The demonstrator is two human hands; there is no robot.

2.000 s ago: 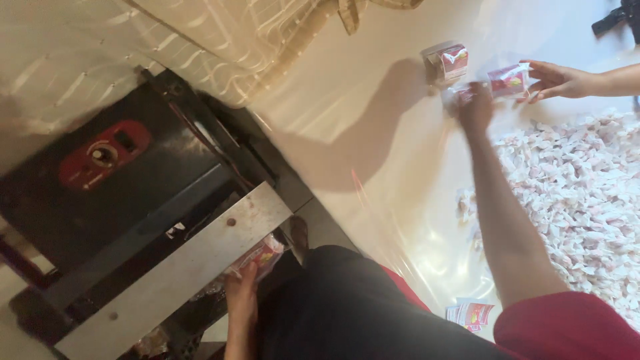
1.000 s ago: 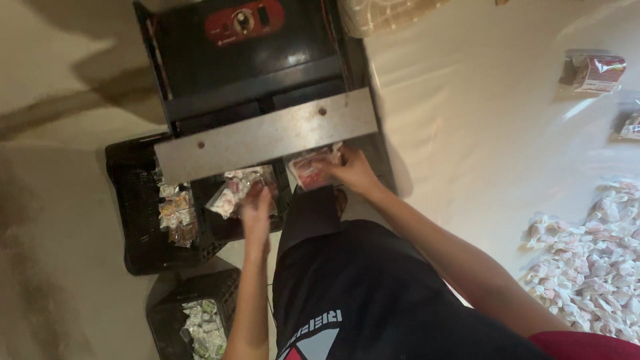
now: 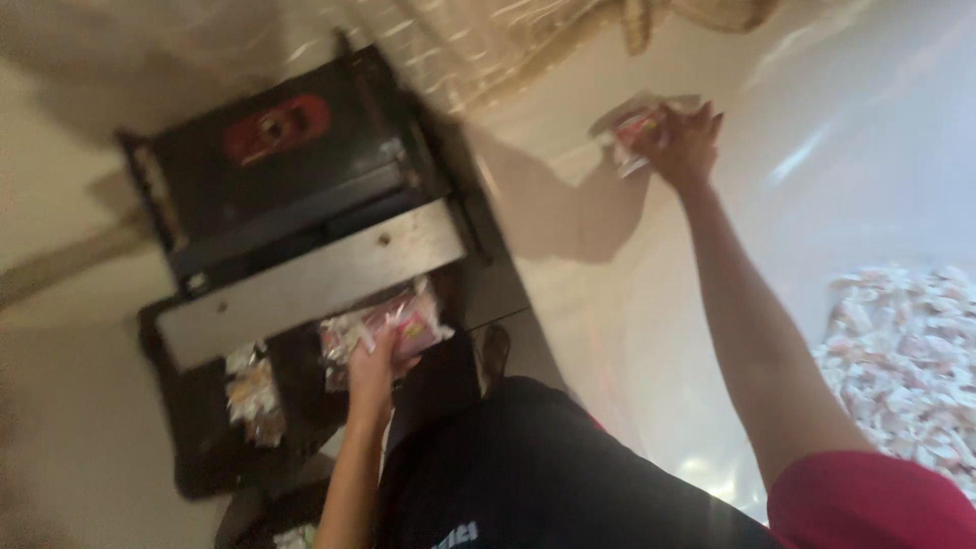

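Observation:
My left hand (image 3: 381,366) is closed on a clear plastic packet (image 3: 412,324) with red print, just below the metal bar (image 3: 313,282) of a black sealing machine (image 3: 282,160). More packets lie close under that hand, partly hidden by it. Far to the right, my right hand (image 3: 682,145) reaches over the plastic-covered table, its fingers on another red-printed packet (image 3: 637,133). The picture is blurred, so how firmly the fingers grip it is hard to see.
A dark crate (image 3: 198,450) with shiny packets (image 3: 255,396) stands below the machine at left. A pile of small white-wrapped pieces (image 3: 907,366) lies on the table (image 3: 564,305) at right. A gathered curtain (image 3: 518,46) hangs behind. A foot (image 3: 496,351) shows between machine and table.
My right hand has moved from the machine's bar out to a packet on the table. My left hand, earlier at packets under the bar, now holds a red-printed one. The view has swung.

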